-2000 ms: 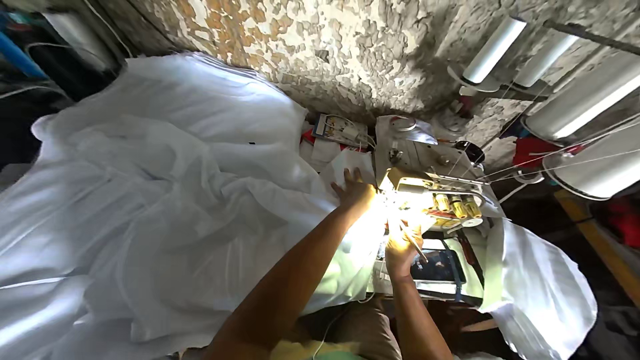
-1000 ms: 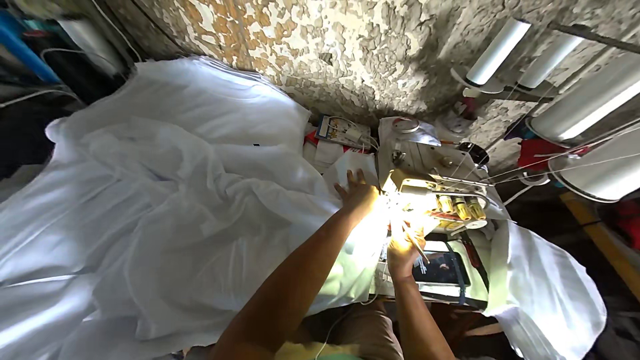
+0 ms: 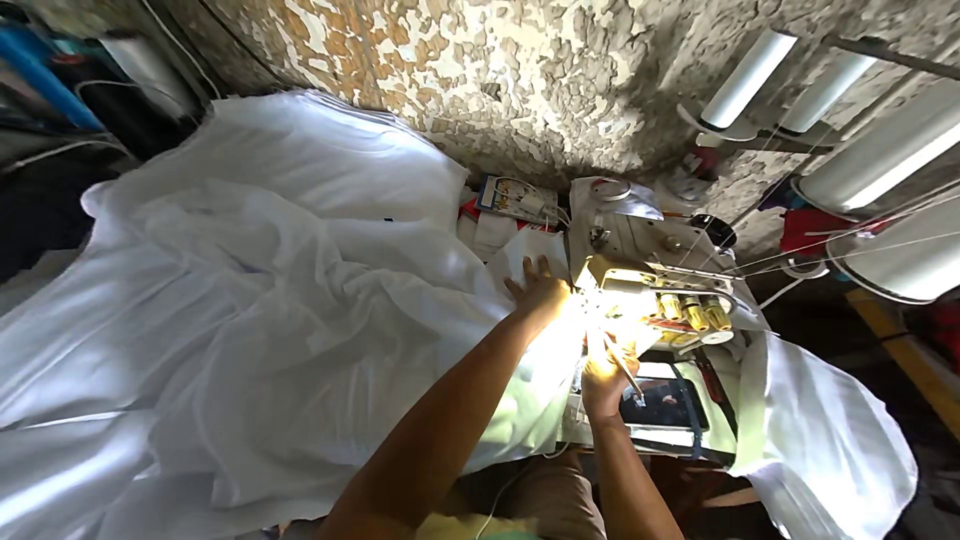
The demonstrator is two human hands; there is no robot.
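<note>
My left hand [image 3: 541, 291] lies with its fingers spread on white fabric [image 3: 300, 300], just left of the needle area of an overlock-type sewing machine [image 3: 630, 277]. Under the machine's bright lamp, my right hand [image 3: 609, 371] holds a slender metal tool [image 3: 624, 366], which looks like tweezers and slants down to the right. Glare hides the fingertips and the tool's far end. Several yellow tension knobs [image 3: 694, 311] sit on the machine's front. A phone [image 3: 664, 403] with a lit screen lies right of my right wrist. The white fabric spreads in loose folds over the left side.
Large white thread cones [image 3: 892, 150] and thinner spools [image 3: 750, 79] stand at the right, with threads running to the machine. A small box with a white cable [image 3: 517, 199] is by the rough wall. More white cloth [image 3: 825, 435] hangs at the right. A dark-handled tool [image 3: 714, 386] lies beside the phone.
</note>
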